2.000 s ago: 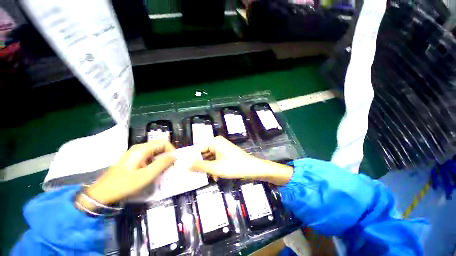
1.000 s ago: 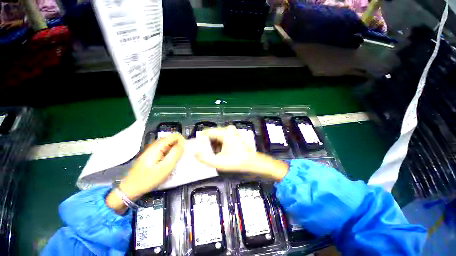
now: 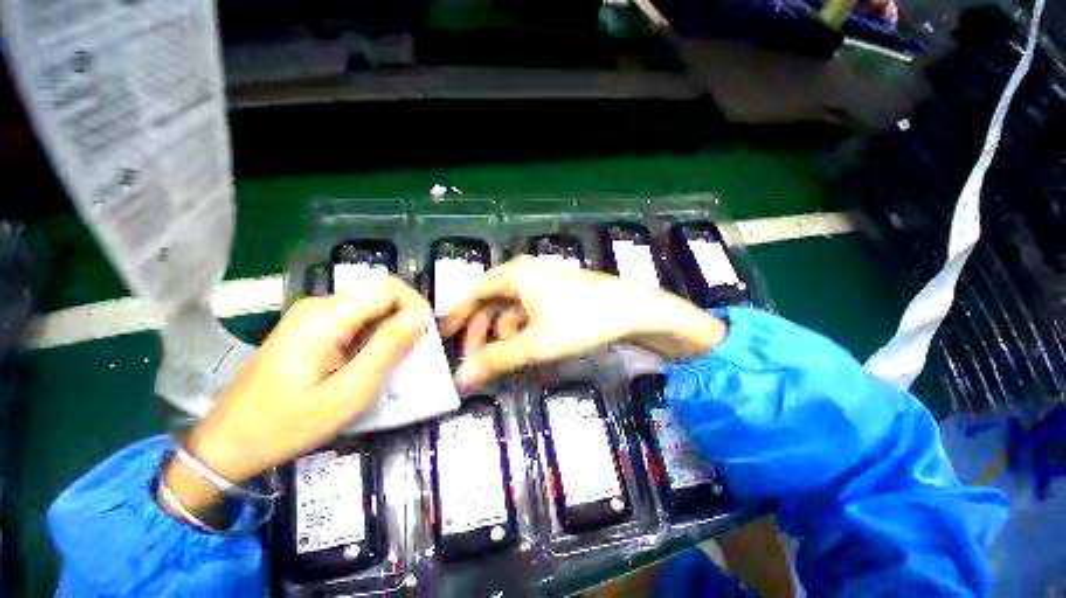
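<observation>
My left hand (image 3: 318, 371) grips the free end of the label strip (image 3: 123, 164) between thumb and fingers, over the middle of the clear blister tray (image 3: 748, 280). The printed strip hangs from the upper left and loops down behind my left hand. My right hand (image 3: 526, 321) is beside the strip's edge, thumb and fingertips bent close together; whether a label is between them cannot be told. Black phone units with white labels, such as a near-row unit (image 3: 470, 479), lie in two rows of pockets. My hands and right sleeve partly cover some.
A plain white second strip (image 3: 949, 280) hangs at the right, before dark ridged stacked trays (image 3: 1017, 245). The green bench (image 3: 105, 397) has a white stripe. A small white scrap lies behind the tray. Part of a person's hand shows at the top right.
My right hand has come to the strip's edge and its fingertips have lowered. The printed strip has swung left in view. The view itself has shifted, showing the tray higher.
</observation>
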